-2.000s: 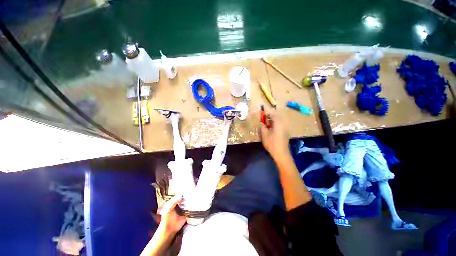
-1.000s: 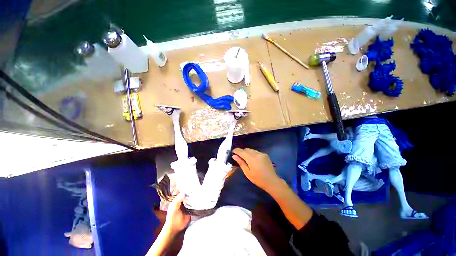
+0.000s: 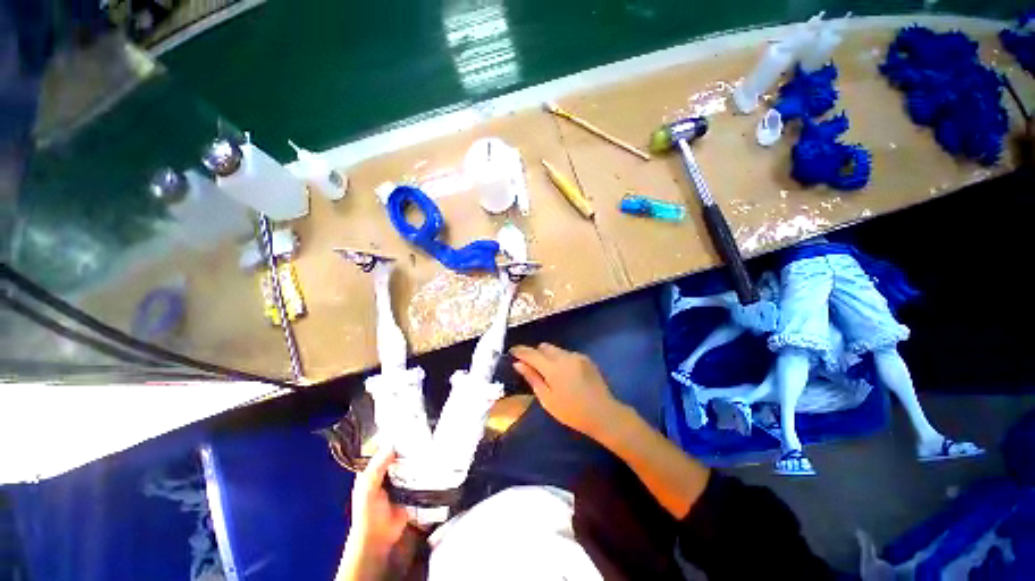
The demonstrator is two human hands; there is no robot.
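A pale figure lower body (image 3: 440, 437) in frilled shorts lies over my lap, its legs pointing away and its sandalled feet over the bench edge. My left hand (image 3: 377, 505) grips it at the dark waist. My right hand (image 3: 568, 392) is beside the lower leg on the right, fingers curled, with a small dark tip at the fingertips. The rest of the thin red-and-black stick is hidden by the hand. A blue sash (image 3: 437, 235) lies looped on the bench beyond the feet.
The bench (image 3: 590, 267) holds a white pot (image 3: 491, 176), yellow-handled tool (image 3: 568, 190), wooden stick (image 3: 598, 131), turquoise tool (image 3: 651, 208), hammer (image 3: 709, 204), squeeze bottles (image 3: 261, 182) and blue sash parts (image 3: 948, 93). Figure legs (image 3: 834, 306) lie in a blue crate (image 3: 726, 437) at right.
My right hand has come back from the bench with the red-and-black stick to the figure's lower leg. My left hand keeps its hold at the waist. The view has shifted slightly.
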